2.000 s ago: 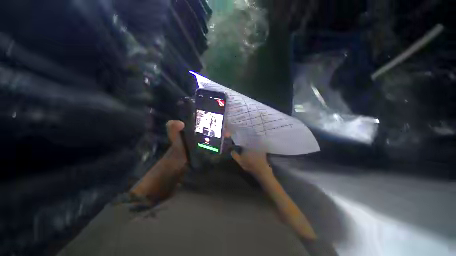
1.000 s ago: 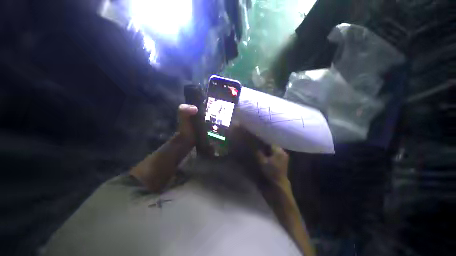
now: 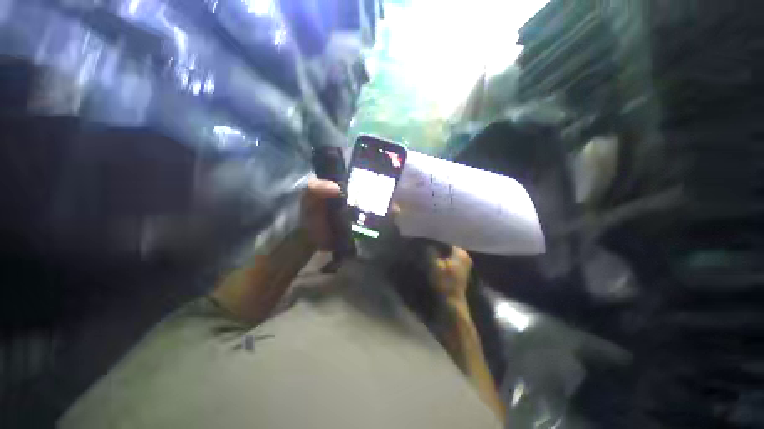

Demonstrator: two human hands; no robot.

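Observation:
My left hand is closed around a dark flashlight and the lit smartphone, held side by side upright near the middle. The phone's screen shows a white block on black. My right hand is at the lower edge of the white printed sheet, fingers curled on it. The sheet bends out to the right from behind the phone. Its print is blurred. The flashlight's lower part and some fingers are hidden or dark.
Blurred glossy plastic-covered garments line the left side. Dark stacked or hanging goods line the right. A green floor runs ahead under a bright glare. Shiny clear plastic lies at the lower right, close to my right forearm.
The view has moved along the aisle. The bright light has shifted from the left garments to the floor ahead. Both hands keep their hold, and the phone and sheet stay near the middle.

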